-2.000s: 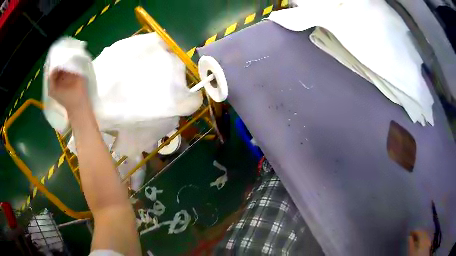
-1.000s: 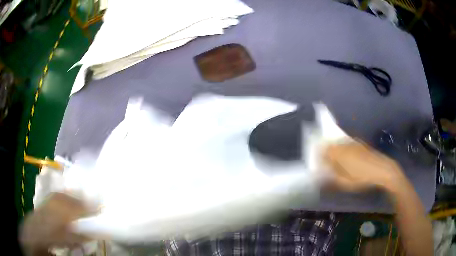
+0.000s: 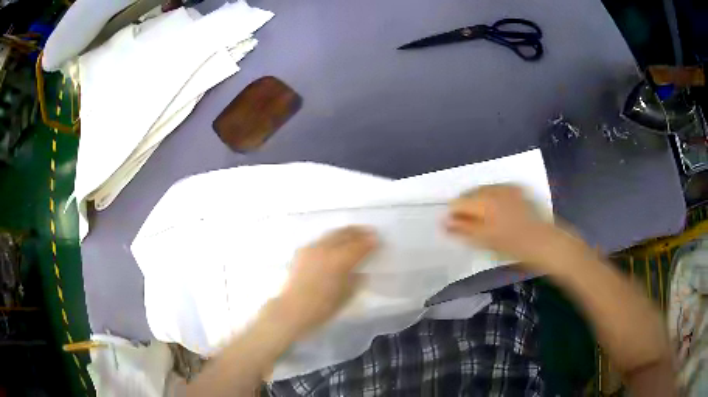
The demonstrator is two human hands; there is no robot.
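A white garment piece [image 3: 225, 233] lies spread on the grey-purple table [image 3: 373, 116] in front of me, its near edge hanging over onto my plaid-covered lap. Seam lines run along it. My left hand [image 3: 330, 264] rests on its middle, slightly blurred. My right hand [image 3: 497, 221] is on its right part, fingers bent and fingertips on the cloth near the long seam. Whether the fingertips pinch the cloth is hard to tell because of blur.
A stack of white panels [image 3: 147, 93] lies at the far left. A brown plate [image 3: 258, 114] and black shears [image 3: 485, 33] lie beyond the piece. A steam iron [image 3: 660, 105] stands at the right edge. White pieces [image 3: 128, 368] are at lower left; a yellow cart [image 3: 660, 252] is at lower right.
The view has turned from the left-side cart to the table. The white piece, held up between both hands a second ago, now lies spread on the table, and both hands have moved inward onto it.
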